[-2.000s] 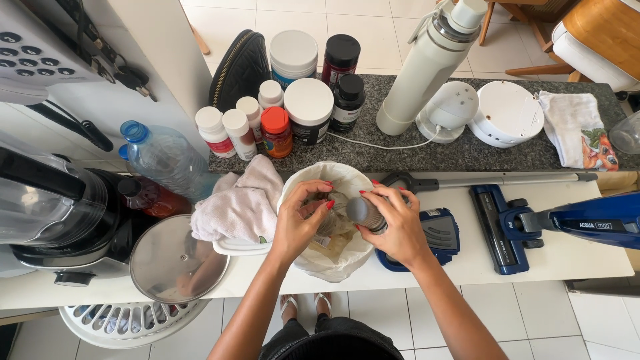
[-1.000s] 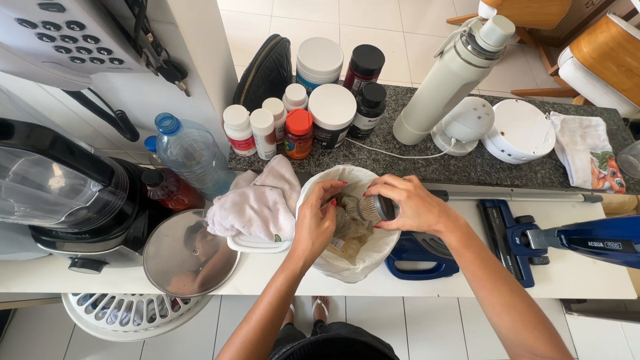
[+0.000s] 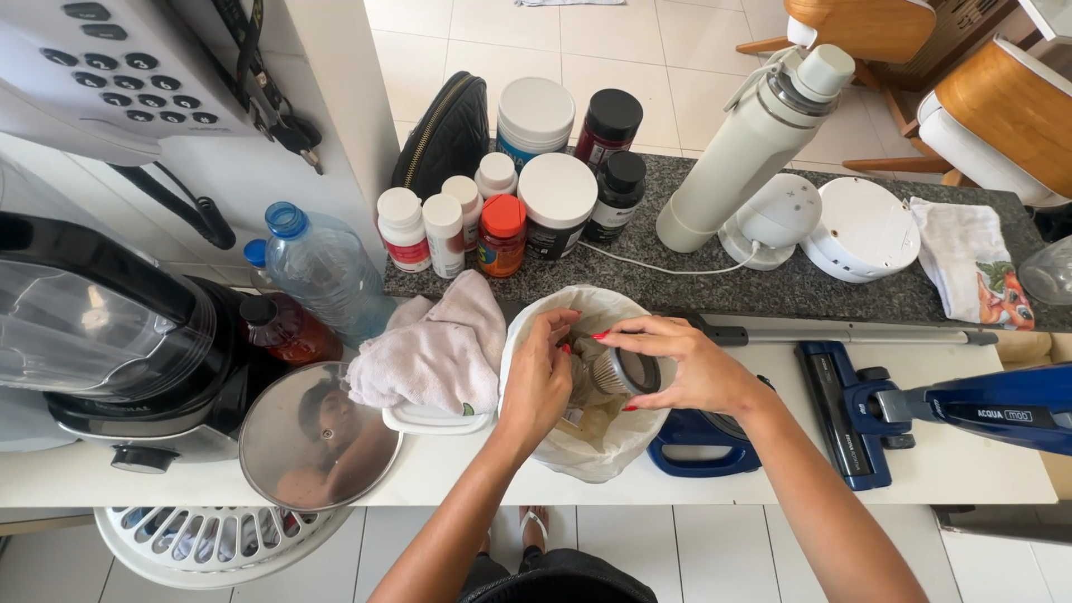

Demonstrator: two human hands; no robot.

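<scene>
My right hand point(image 3: 670, 360) grips a small round pleated vacuum filter point(image 3: 624, 371) with a grey rim, held tilted over a bin lined with a white plastic bag point(image 3: 599, 456). Inside the bin's left side, my left hand point(image 3: 540, 381) has its fingers curled beside a greyish, dusty-looking mass point(image 3: 579, 381); whether it holds part of this is hidden. Crumpled pale waste lies lower in the bag. Just right of the bin rests a blue vacuum part with a handle point(image 3: 708, 459), partly behind my right hand. Farther right lies a blue vacuum floor head point(image 3: 846, 414), joined to a blue body point(image 3: 997, 412).
A pink cloth point(image 3: 435, 352) lies on a white container left of the bin. Beyond it are a glass lid point(image 3: 322, 435), a blender point(image 3: 100, 335) and a plastic bottle point(image 3: 322, 268). Supplement jars point(image 3: 557, 197) and a tall flask point(image 3: 745, 159) stand on the granite ledge point(image 3: 754, 293) behind.
My right hand has turned the filter, so its pleated side now shows facing left toward my left hand. Both hands stay over the bin. The view has shifted somewhat.
</scene>
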